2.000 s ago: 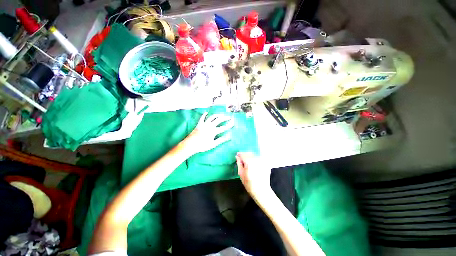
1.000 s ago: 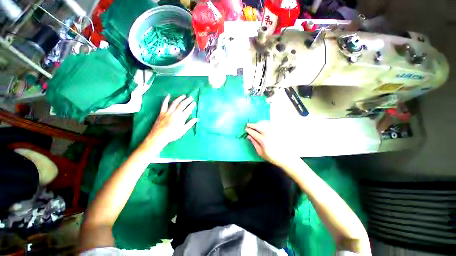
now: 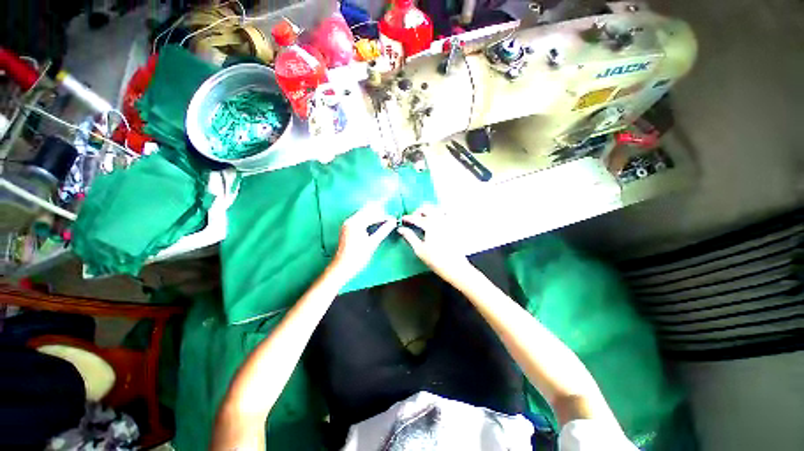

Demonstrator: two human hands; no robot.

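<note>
The green fabric panel (image 3: 264, 255) lies on the white machine table, left of and under the sewing machine's head (image 3: 401, 123). A paler green pocket piece (image 3: 348, 189) lies on it, its upper right part near the needle area. My left hand (image 3: 360, 240) and my right hand (image 3: 425, 236) meet near the piece's lower edge, in front of the needle. The fingertips of both hands pinch the green cloth there, almost touching each other. A small dark spot shows between them; I cannot tell what it is. The needle tip is too blurred to see.
A grey bowl (image 3: 238, 116) of small green tabs and a stack of green cut pieces (image 3: 141, 207) are at the left. Red bottles (image 3: 301, 75) stand behind. Dark snips (image 3: 469, 160) lie right of the needle. Green cloth (image 3: 591, 326) hangs beside my right leg.
My left hand has moved right from the cloth's left side and now meets my right hand at the piece's lower edge. The cloth appears turned slightly, and the camera view has shifted.
</note>
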